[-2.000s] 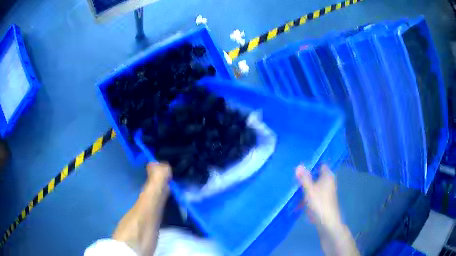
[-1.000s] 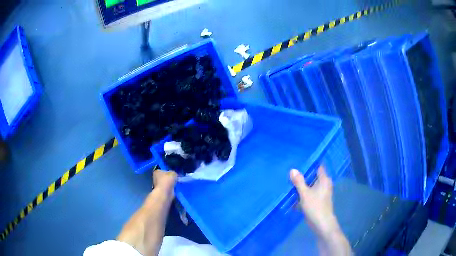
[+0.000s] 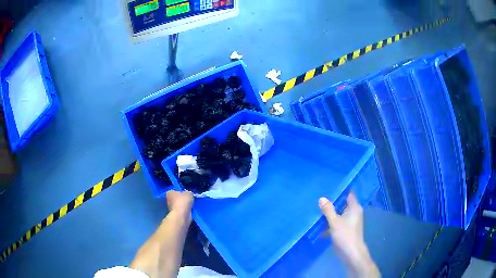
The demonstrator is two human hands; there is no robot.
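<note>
My left hand [image 3: 179, 204] grips the near-left corner of a blue crate [image 3: 293, 179]. My right hand [image 3: 342, 220] holds the crate's right side, thumb on the rim. The crate is tilted, its far-left end over the near edge of a second blue crate [image 3: 128, 127]. A small heap of black spiky parts [image 3: 209, 157] lies on a crumpled white liner sheet [image 3: 247, 183] at the left end of the held crate. The rest of its floor is bare blue. The second crate holds many black spiky parts [image 3: 179, 117].
A scale display [image 3: 182, 16] on a dark post stands behind the second crate. Stacked blue crates [image 3: 402, 130] stand at the right. A blue crate with a white sheet [image 3: 27, 95] is at the far left. White scraps [image 3: 273, 76] and striped tape [image 3: 92, 193] are on the floor.
The heap in the held crate has shrunk, baring liner and crate floor, while the second crate shows more parts. The view has shifted, showing more of the scale display.
</note>
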